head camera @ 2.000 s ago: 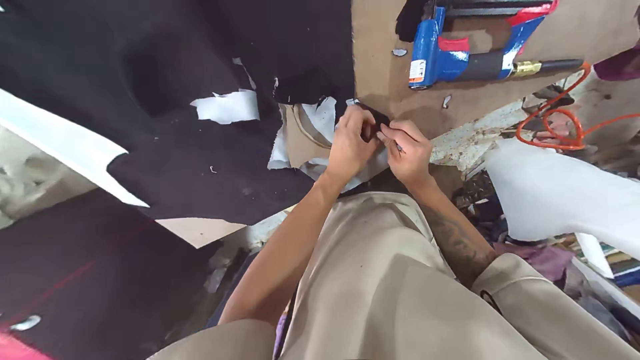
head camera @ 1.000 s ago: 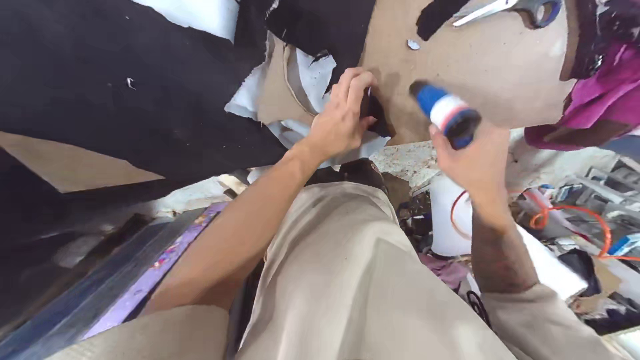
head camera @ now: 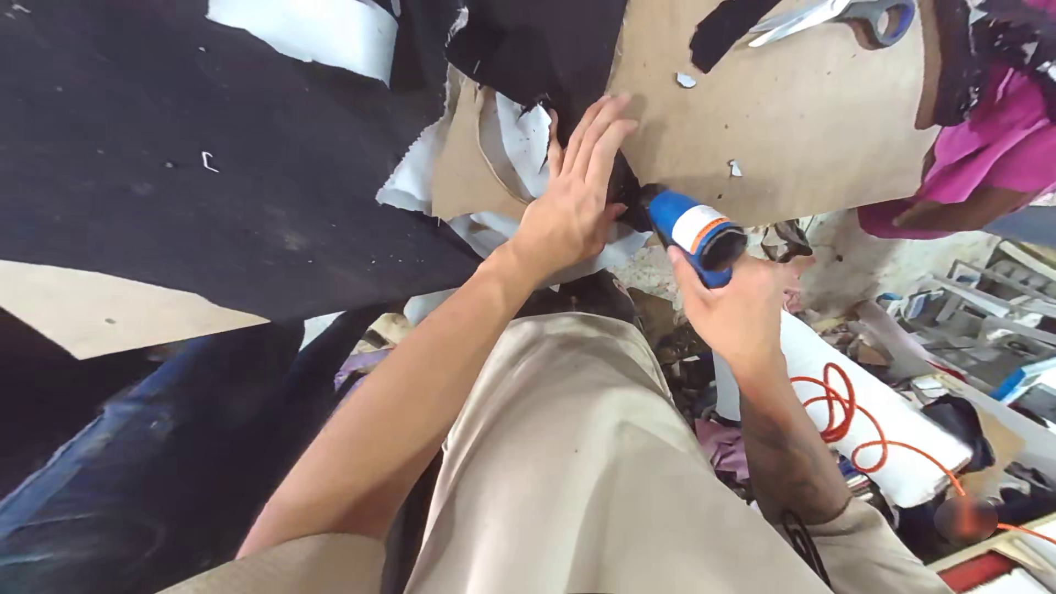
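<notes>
My right hand grips a blue pneumatic stapler, its nose against the edge of a black fabric piece. My left hand lies on that dark fabric with its fingers stretched out, pressing it beside the stapler's nose. Under and left of the left hand are a tan cardboard piece and white padding with torn edges. A large sheet of black fabric spreads to the left. How the stapler's nose meets the fabric is partly hidden.
Scissors and a black fabric scrap lie on a tan board at the upper right. Magenta cloth hangs at the right. An orange air hose coils over a white roll below.
My right hand has taken up the stapler, which lay on the board two seconds ago, and brought it left to the fabric edge. My left hand's fingers have straightened out.
</notes>
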